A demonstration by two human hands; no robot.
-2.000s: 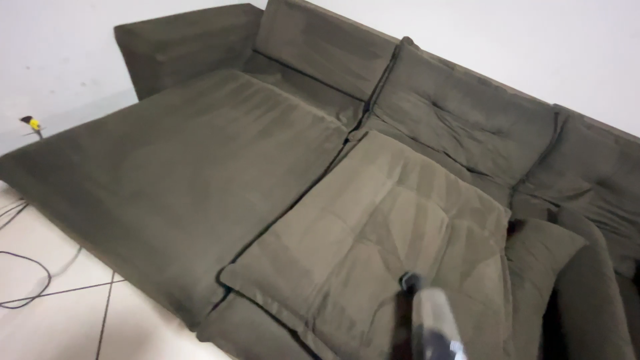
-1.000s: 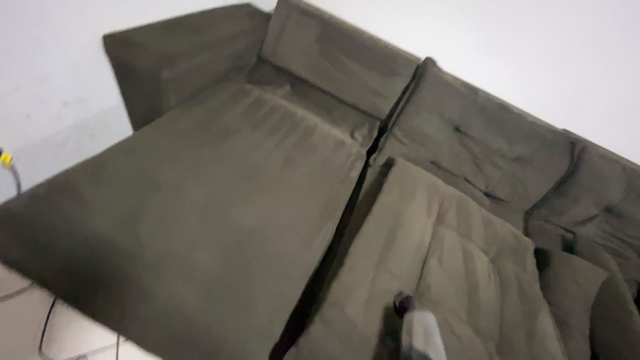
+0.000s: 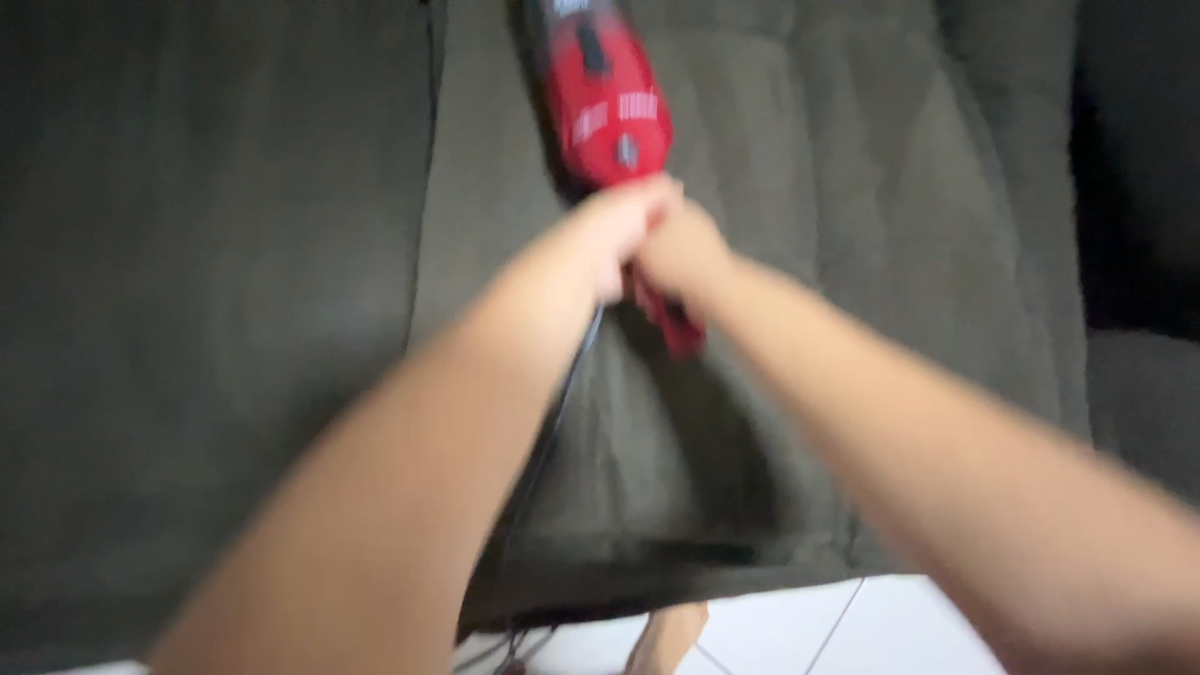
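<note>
A red handheld vacuum cleaner (image 3: 614, 112) with a dark, clear front part points away from me over a dark grey-green sofa cushion (image 3: 750, 141). Both hands close around its rear handle. My left hand (image 3: 614, 230) lies on the left side of the handle, and my right hand (image 3: 684, 244) grips it from the right, touching the left one. The red handle's end sticks out below them. From under the left hand a thin dark power cord (image 3: 562, 403) runs down toward the floor. The vacuum's nozzle is out of view.
The wide sofa seat (image 3: 206, 234) lies to the left, across a seam from the cushion. At the right is a dark gap beside another sofa part (image 3: 1144, 403). Below the sofa's front edge are white floor tiles (image 3: 797, 623), a bare foot (image 3: 667, 637) and loops of cord.
The view has swung steeply down. Both hands and the red vacuum body now show, where only the nozzle end showed before.
</note>
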